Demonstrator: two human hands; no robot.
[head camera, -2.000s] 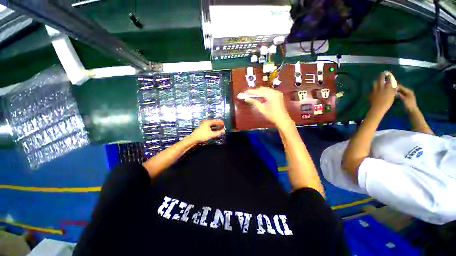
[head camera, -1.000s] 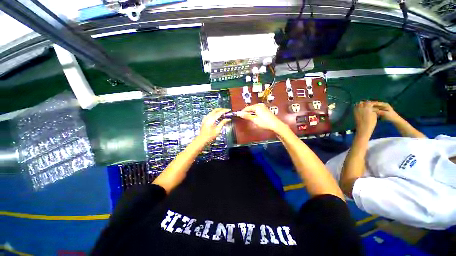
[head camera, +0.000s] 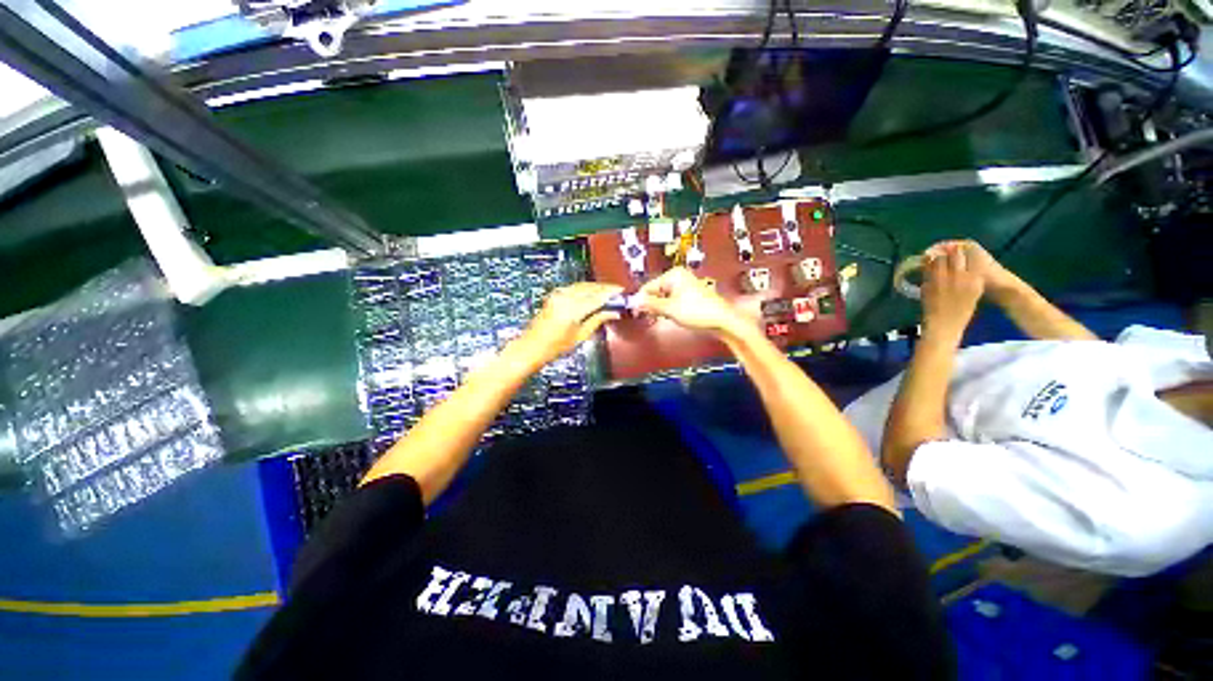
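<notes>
My left hand (head camera: 575, 317) holds a small dark unit (head camera: 615, 307) in its fingertips, above the left edge of the reddish-brown test board (head camera: 672, 349). My right hand (head camera: 681, 301) meets it there, fingers closed on a small white piece (head camera: 635, 305) at the unit's right end. Whether the two pieces are joined cannot be told. A clear blister tray (head camera: 452, 333) with rows of pockets lies directly left of the board. Pale sockets (head camera: 758, 279) show on the board to the right of my right hand.
A white bench tester (head camera: 612, 131) and a dark monitor (head camera: 798, 100) stand behind the board. Another clear tray (head camera: 107, 399) lies far left. A blue crate (head camera: 281, 512) is below the bench edge. At right a person in white has both hands near a yellowish ring (head camera: 911, 275).
My left hand has moved from the tray's front edge to the board's left edge, and the right hand has come back to meet it. The view has shifted. The other person's hands have come together.
</notes>
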